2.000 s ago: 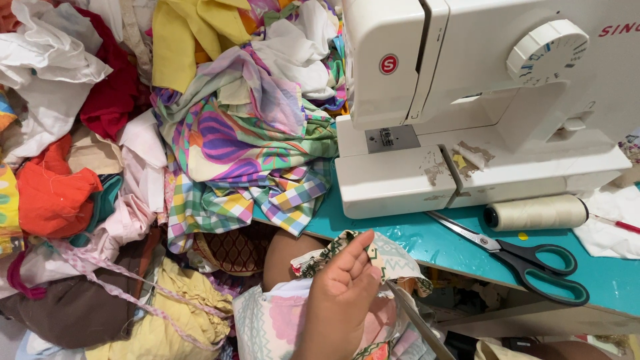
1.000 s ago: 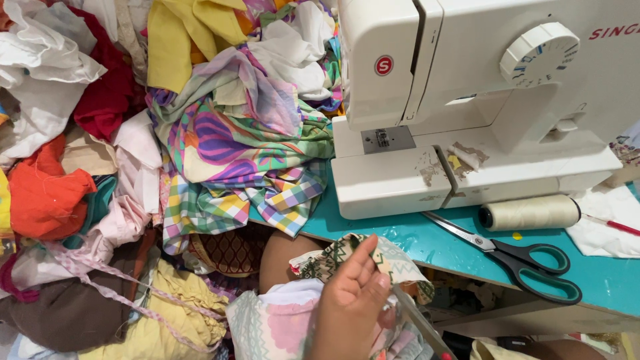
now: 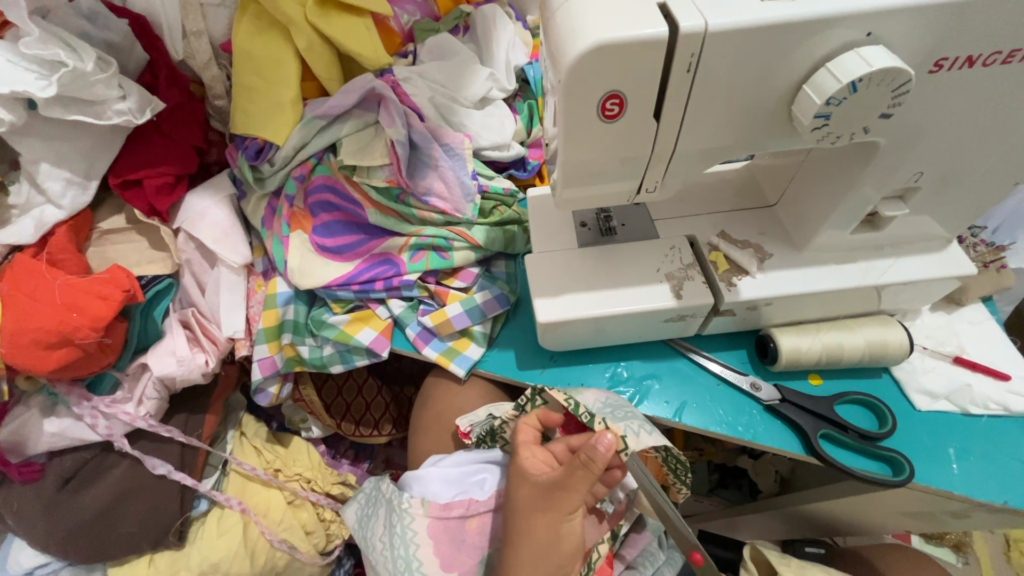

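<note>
My left hand (image 3: 560, 480) is at the bottom centre, its thumb and fingers pinching the edge of a green, cream and red patterned fabric (image 3: 664, 452). Steel scissor blades (image 3: 660, 500) with a red pivot reach up from the lower right, close beside my fingers and against the fabric. Their handles and my right hand are out of view. Below, the pale printed cloth (image 3: 388, 520) with a pink patch and a white cloth (image 3: 456, 478) lie over my lap.
A white Singer sewing machine (image 3: 624, 296) stands on the turquoise table (image 3: 592, 376). Black-handled scissors (image 3: 832, 432), a cream thread cone (image 3: 836, 342) and a red-handled tool (image 3: 980, 368) lie in front and to the right. Heaped fabrics (image 3: 352, 216) fill the left side.
My left hand's fingers, straighter and pointing up before, have curled round the fabric edge. The fabric edge now stands up in a loop above my hand.
</note>
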